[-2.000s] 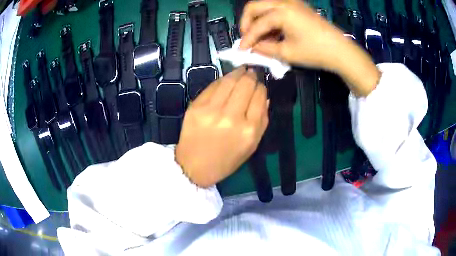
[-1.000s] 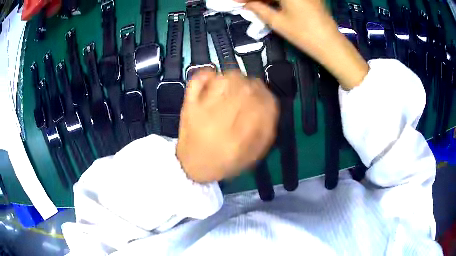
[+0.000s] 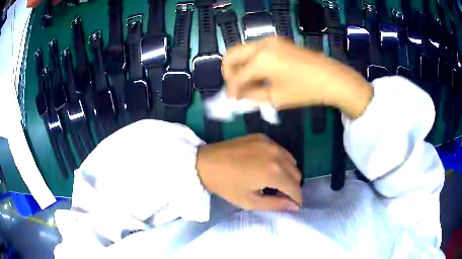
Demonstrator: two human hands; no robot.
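Observation:
My right hand (image 3: 283, 76), blurred, pinches a crumpled white wipe (image 3: 228, 107) over the watches in the middle. The wipe hides what lies beneath it. My left hand (image 3: 248, 172) is curled low over the strap ends at the bench's near edge. A small black patch shows in its finger gap; whether it grips a strap is hidden. Black smartwatches lie in rows. One watch (image 3: 207, 72) is just left of my right hand, another (image 3: 176, 89) further left, and a third (image 3: 259, 25) is above the hand, its screen reflecting light.
The dark green mat (image 3: 319, 152) lies beneath the watches. More watches (image 3: 389, 38) spread to the right and others (image 3: 105, 103) to the left. A long white paper strip (image 3: 28, 167) runs down the left edge. A red item (image 3: 34, 2) is at the top left.
My left hand has moved down from the watch faces to the near edge. My right hand went up, then came back down and left with the wipe. The view has shifted slightly.

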